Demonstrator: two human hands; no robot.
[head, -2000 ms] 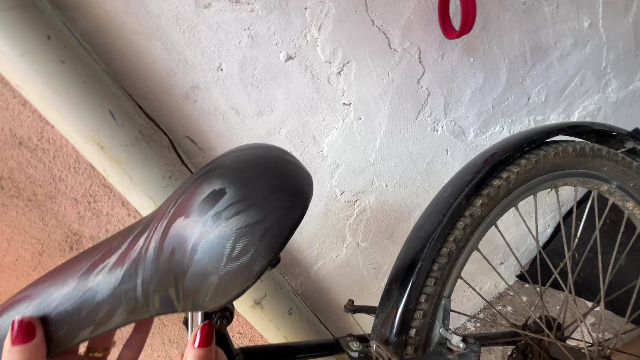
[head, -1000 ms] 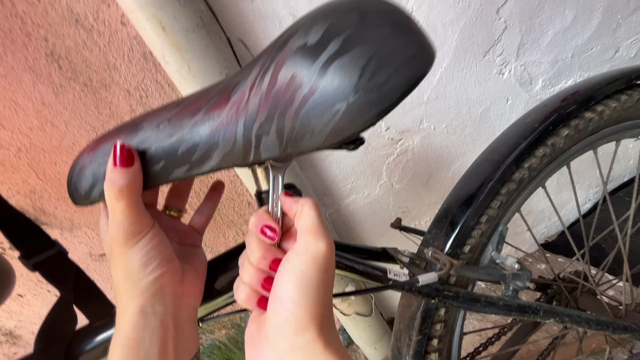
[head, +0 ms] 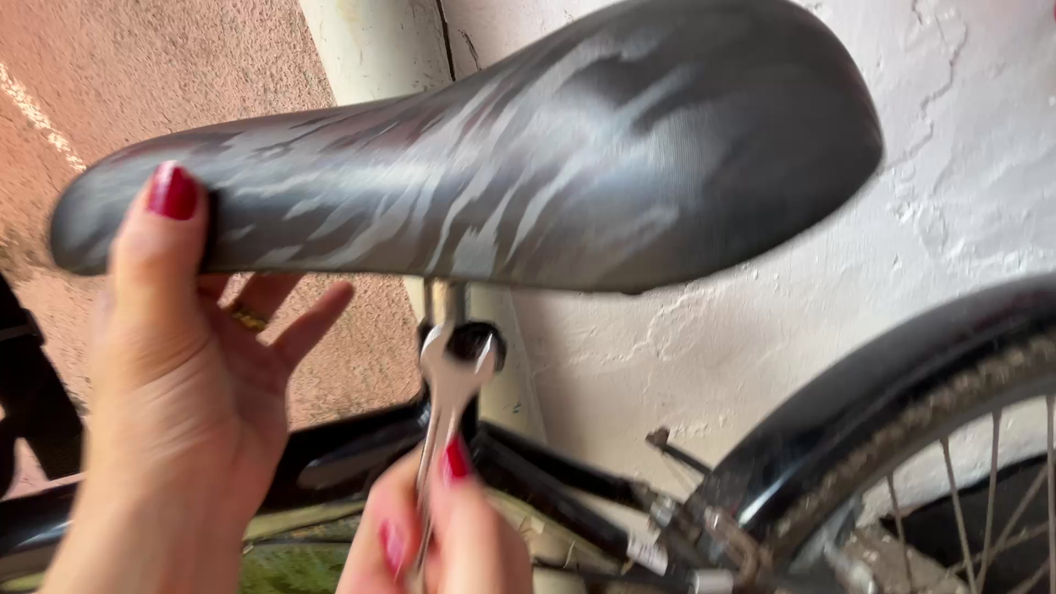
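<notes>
A dark bicycle saddle (head: 528,173) with grey streaks stretches across the upper view. My left hand (head: 198,371) grips its narrow nose, thumb on top and fingers under it. My right hand (head: 441,528) holds a metal open-end wrench (head: 454,375) upright, its jaw uppermost, in front of the seat post. The steel seat post (head: 444,301) shows below the saddle and enters the black frame at a clamp (head: 478,342). Whether the jaw touches the clamp cannot be told.
The black bicycle frame (head: 355,450) runs behind my hands. A black fender (head: 891,371) and the spoked rear wheel are at the right. Behind stand a cracked white wall (head: 825,272), a pale pipe (head: 371,49) and a rough pinkish surface (head: 214,66).
The wrench jaw, up beneath the saddle one second ago, is now lower, by the seat post clamp. My left hand stays on the saddle's nose. The view has shifted closer.
</notes>
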